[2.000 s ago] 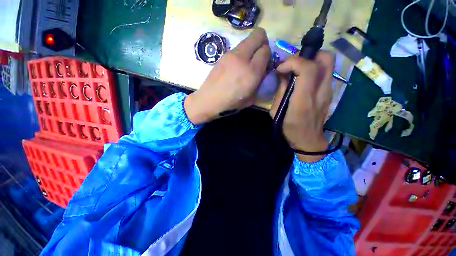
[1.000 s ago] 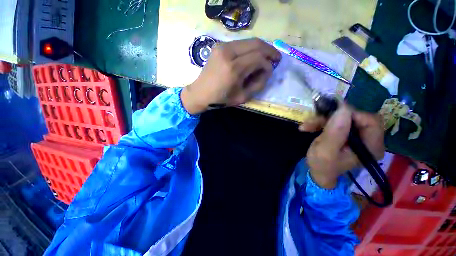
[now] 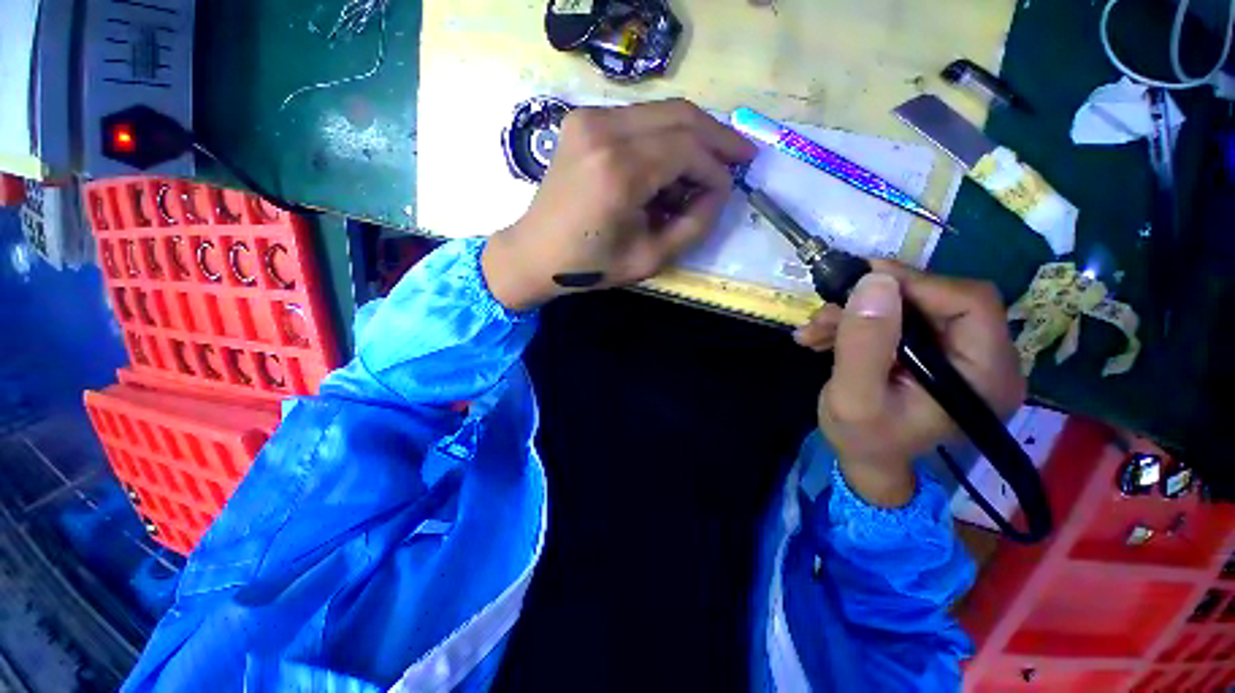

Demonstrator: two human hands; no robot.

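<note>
My right hand point(image 3: 921, 359) grips the soldering iron point(image 3: 840, 271) by its black handle, the cord looping down to the right. The iron's metal shaft points up and left to my left fingertips. My left hand point(image 3: 616, 203) pinches a small dark part point(image 3: 738, 175) at its fingertips, mostly hidden. A round watch housing point(image 3: 528, 140) lies just left of my left hand, partly covered by it. Purple-blue tweezers point(image 3: 847, 168) lie on white paper point(image 3: 759, 251), not held.
An open watch unit point(image 3: 634, 41) lies at the board's far edge. A blade point(image 3: 948, 131) and cream scrap point(image 3: 1077, 314) lie right. Red trays stand left point(image 3: 203, 278) and right point(image 3: 1104, 582). A grey box point(image 3: 152, 68) with a red-lit switch stands at upper left.
The iron was first held upright close to my left hand, then drawn right and tipped over. Now its tip is back at my left fingertips. The tweezers now lie uncovered.
</note>
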